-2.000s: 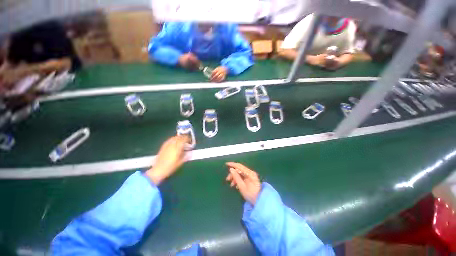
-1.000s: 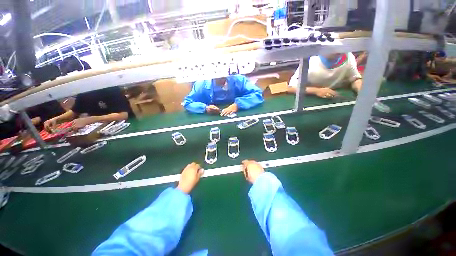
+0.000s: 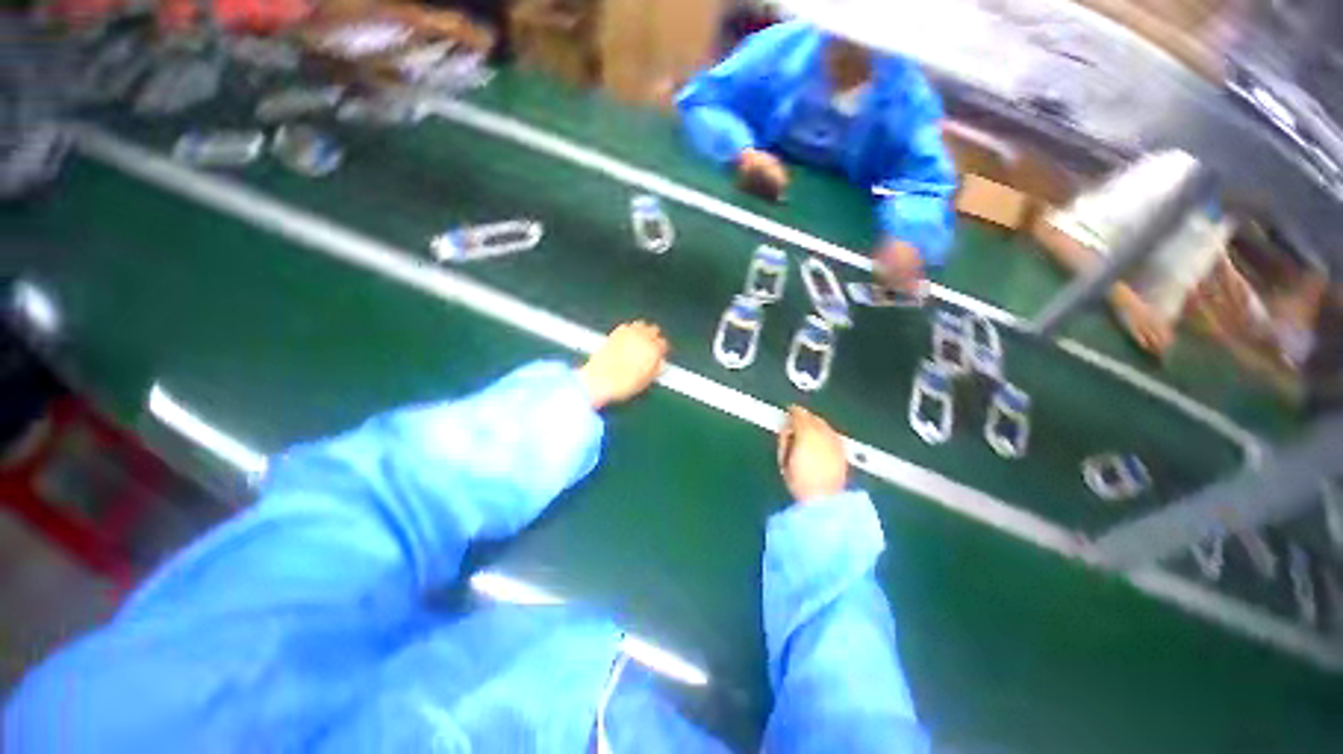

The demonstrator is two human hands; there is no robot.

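My left hand (image 3: pixel 628 364) rests at the near metal edge strip (image 3: pixel 545 317), fingers curled. My right hand (image 3: pixel 813 454) rests on the same strip further right, also curled. No part or tool shows in either hand, but the fingertips are too blurred to tell whether they are closed. Several white oval frames with blue end pieces lie on the dark green conveyor belt (image 3: pixel 589 258) beyond the strip. The nearest are one frame (image 3: pixel 738 333) and another (image 3: pixel 810 354), just beyond my hands and not touched.
A person in a blue smock (image 3: pixel 832 111) sits across the belt, one hand at a frame. Another person in white (image 3: pixel 1141 243) sits at the right. A grey metal post (image 3: pixel 1237 501) crosses the belt at right. A red stool-like object (image 3: pixel 89 479) stands at lower left.
The view has tilted and turned. My left hand was at a frame on the belt two seconds ago; it has since come back to the strip. My right hand has moved up to the strip.
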